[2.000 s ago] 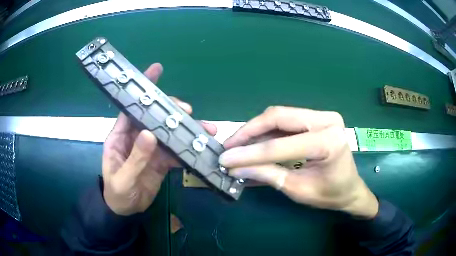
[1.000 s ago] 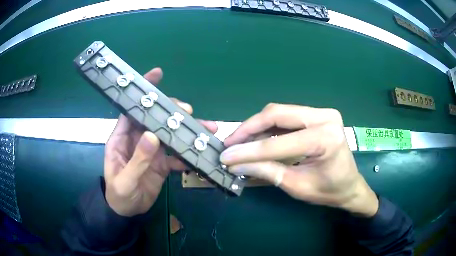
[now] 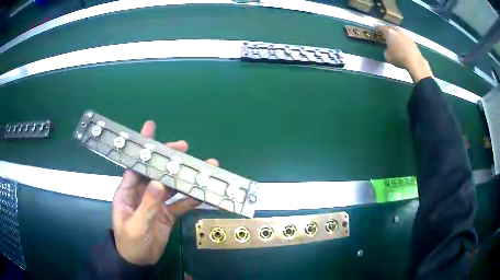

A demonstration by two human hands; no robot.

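Note:
My left hand (image 3: 143,219) holds the grey carrier plate (image 3: 164,158) from below, tilted down to the right, with several round silver parts in a row. A bronze plate (image 3: 274,230) with a row of ringed sockets lies on the dark green bench just below it. My right hand (image 3: 402,50) is stretched far forward to the upper right, its fingers on the right end of another bronze bar (image 3: 356,33). Its fingertips are too small to tell the grip clearly.
An open plate (image 3: 293,54) lies on the middle white strip. A small dark bar (image 3: 26,129) is at the far left. A green label (image 3: 395,189) is on the near strip. Tan blocks (image 3: 388,10) stand at the top right. A dimpled sheet (image 3: 10,219) is at the left edge.
My right hand has left the grey plate and reached to the far upper right. The grey plate sits lower in view and less steep. The bronze plate below is now uncovered.

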